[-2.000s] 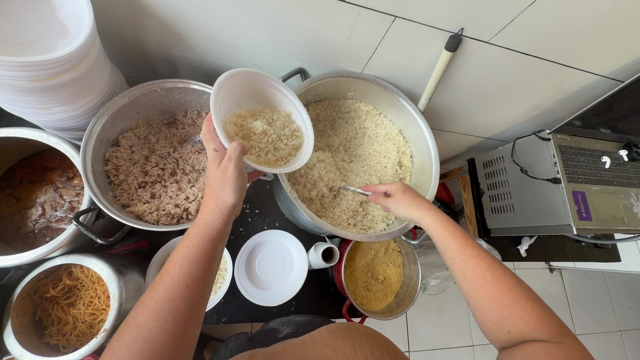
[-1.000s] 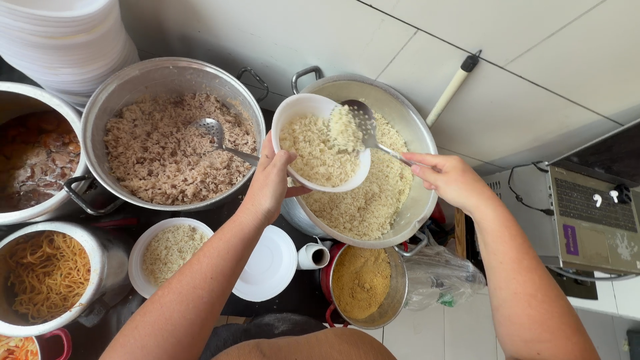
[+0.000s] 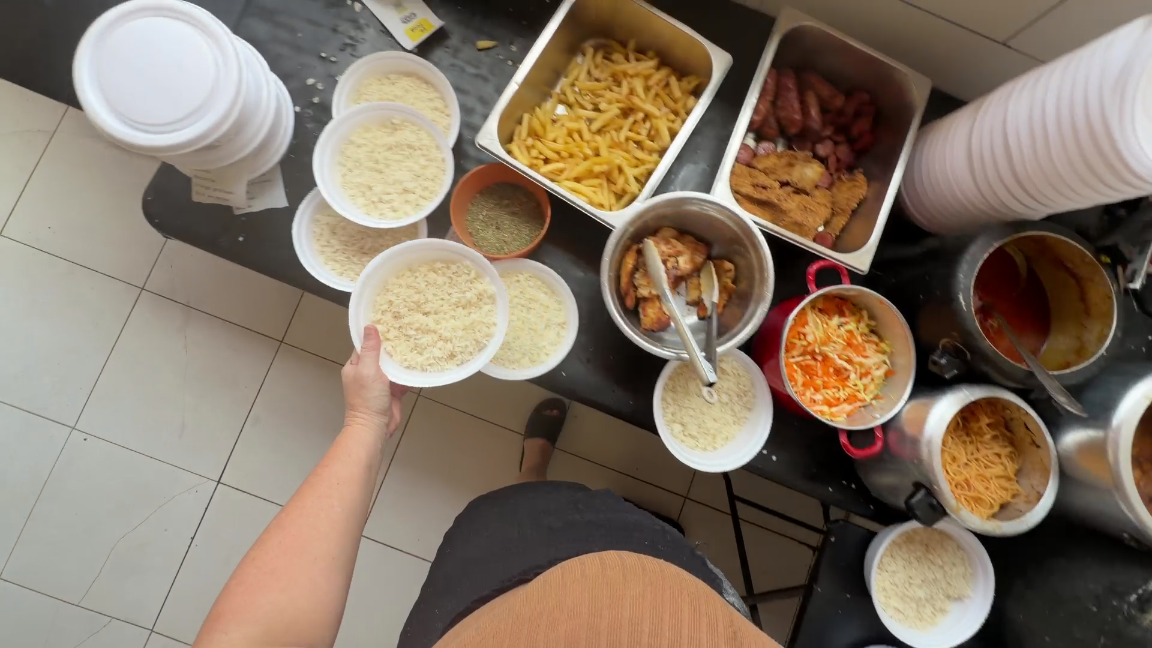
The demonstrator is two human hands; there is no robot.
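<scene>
My left hand point(image 3: 367, 389) grips the near rim of a white foam bowl of rice point(image 3: 434, 310), thumb at its edge. That bowl overlaps another rice bowl point(image 3: 533, 319) on its right. Behind it, a rice bowl point(image 3: 382, 166) rests partly over two more, one farther back and one at its lower left. A terracotta-coloured bowl of dried herbs point(image 3: 502, 216) stands beside them. Farther right, a rice bowl point(image 3: 715, 414) sits under the handle end of metal tongs point(image 3: 679, 315), which lean in a steel bowl of cooked chicken point(image 3: 688, 270). My right hand is out of view.
Steel trays hold fries point(image 3: 607, 117) and sausages with breaded meat point(image 3: 810, 153). Foam container stacks stand left point(image 3: 166, 81) and right point(image 3: 1035, 126). Pots of shredded vegetables point(image 3: 837, 355), noodles point(image 3: 985, 459) and red sauce point(image 3: 1035, 301) line the right. A rice bowl point(image 3: 927, 576) stands lower right.
The view has swung from the large rice pots to another part of the counter. My left hand, holding a rice bowl before too, is now beside several others. My right hand and its slotted spoon have left view.
</scene>
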